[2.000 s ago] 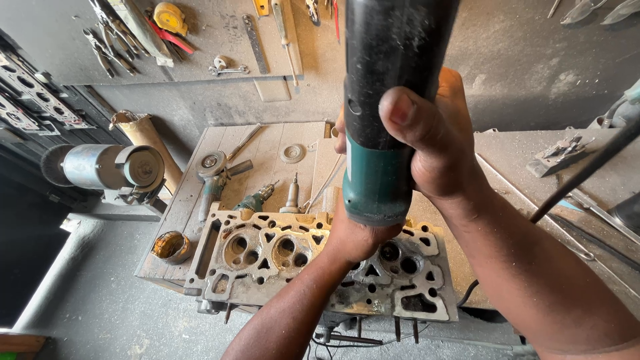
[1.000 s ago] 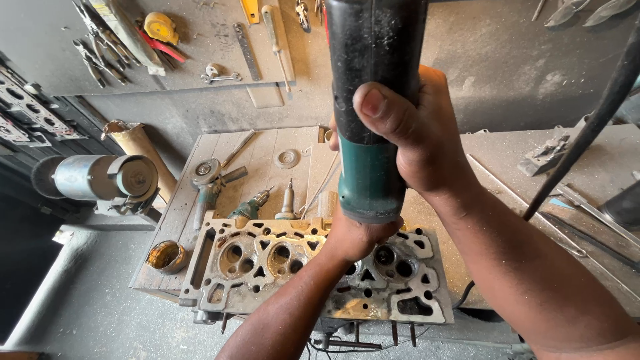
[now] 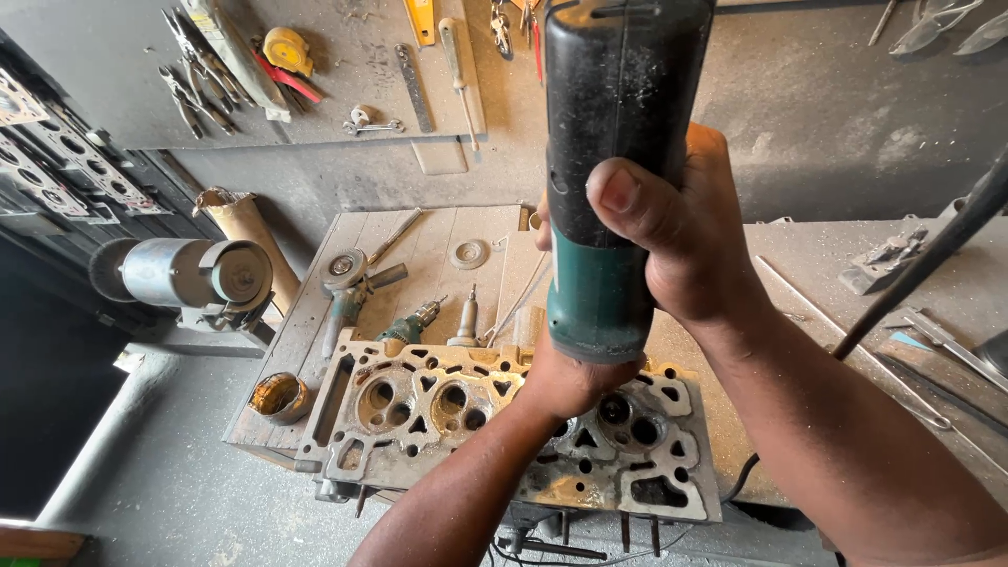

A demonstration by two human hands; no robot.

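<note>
My right hand [image 3: 685, 228] grips the black and green body of a corded power tool [image 3: 602, 291], thumb on the near side, above an engine cylinder head [image 3: 378, 402]. Below the tool's green end, my left hand [image 3: 575, 386] is wrapped round its lower part, which is hidden, as are most of the left fingers. The cylinder head's combustion chambers and ports face up. Its surface is pale and scraped on the left, darker on the right. The tool's working tip cannot be seen.
Behind the cylinder head lie an angle grinder [image 3: 344, 295], a drill [image 3: 409, 324] and a disc [image 3: 468, 253]. An open tin [image 3: 279, 398] stands at the bench's left edge. A bench grinder [image 3: 169, 272] is farther left. A black cable [image 3: 921, 260] and a caliper [image 3: 945, 342] are at right.
Both hands keep hold of the power tool over the cylinder head. The view has shifted slightly; nothing else has plainly changed.
</note>
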